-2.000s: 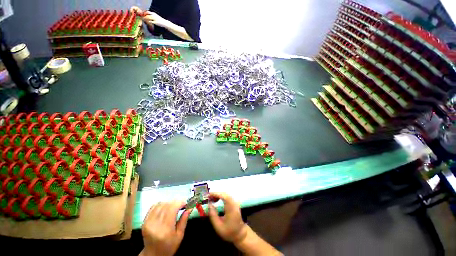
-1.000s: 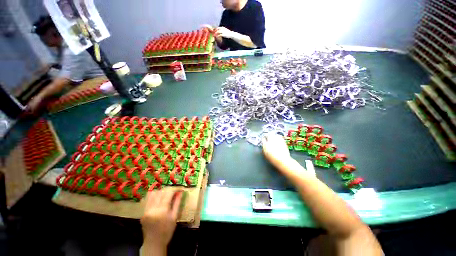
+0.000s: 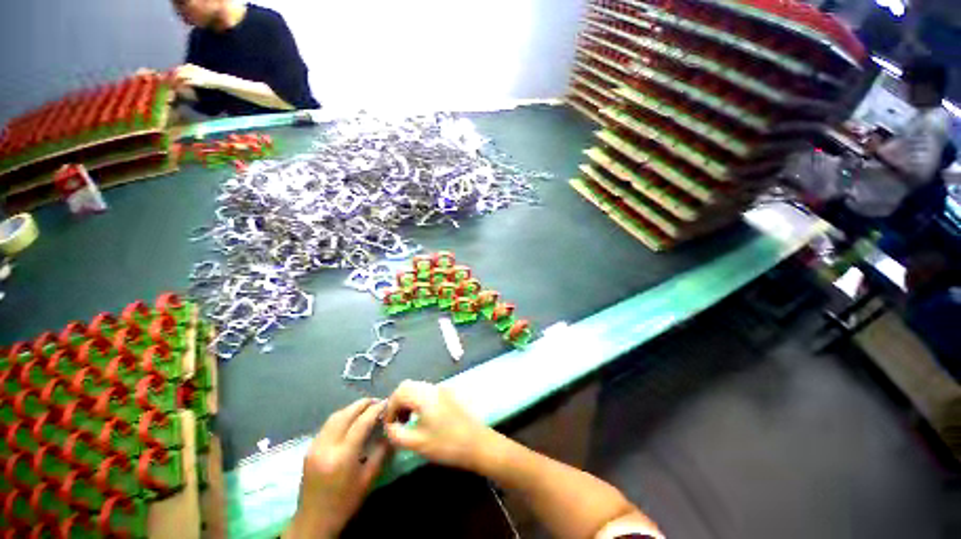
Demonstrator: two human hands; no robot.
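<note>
My left hand and my right hand meet at the table's near edge, fingertips together. Something small and dark shows between the fingers, too hidden to name. The fixture is not visible. A few loose square frames lie on the mat just beyond my hands. A cluster of green-and-red units sits farther out, curving down to the right. A slim pale tool lies alone beside it. The large pile of square frames is behind.
A cardboard tray with rows of units is at near left. Tall stacked trays stand at right. A shiny green strip runs along the near edge. A red-and-white box and a person are at far left.
The view has swung right. My left hand has left the tray and my right hand has come back from the frames; they now meet at the near edge. Loose frames now lie nearer my hands.
</note>
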